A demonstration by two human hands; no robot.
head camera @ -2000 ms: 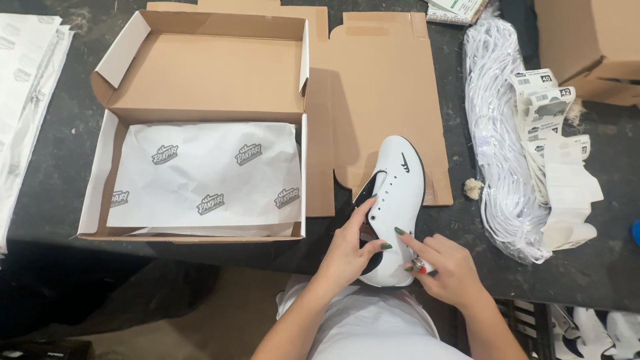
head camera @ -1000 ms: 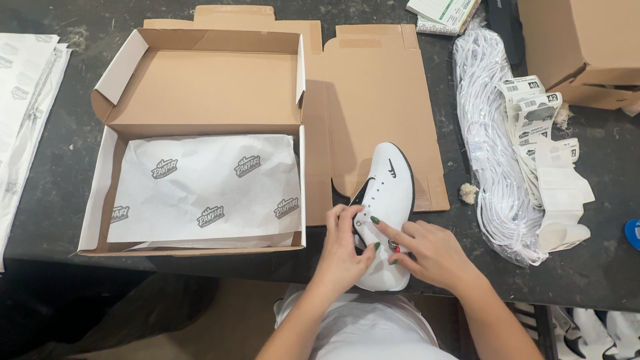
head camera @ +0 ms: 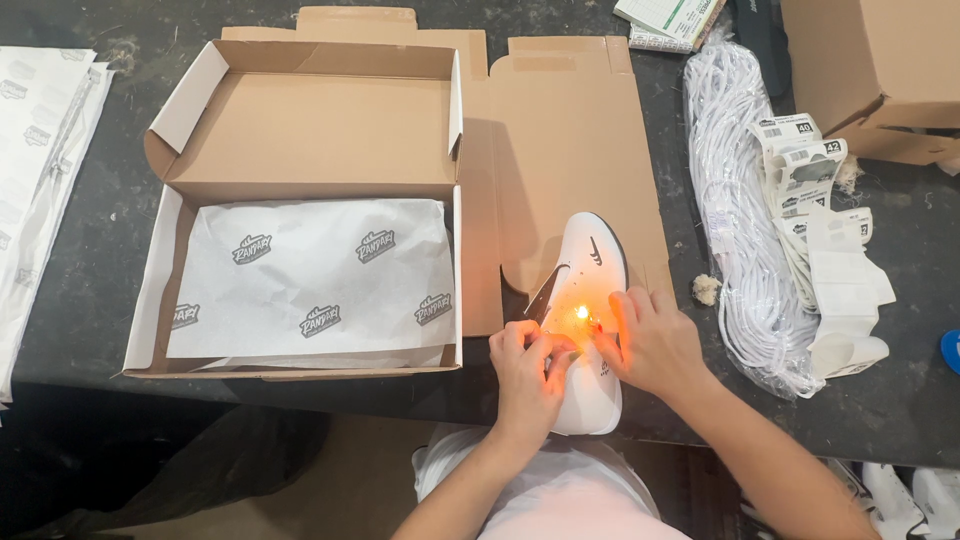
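Observation:
A white sneaker with a black swoosh lies on its side, toe end away from me, over the edge of flat cardboard. Above its upper burns a small bright flame, lighting the shoe and my fingers orange. My right hand is curled at the flame's right, seemingly around a small lighter that the fingers mostly hide. My left hand is at the shoe's left side, thumb and fingers drawn together close below the flame; whether anything fine is between them cannot be seen.
An open shoe box with printed tissue paper stands left, beside flattened cardboard. Bagged white laces and a strip of labels lie right. A cardboard box is at the upper right, tissue sheets far left.
A flame now burns between my hands, absent in both earlier frames. My right hand has drawn back to the right from my left, which it nearly touched one second ago.

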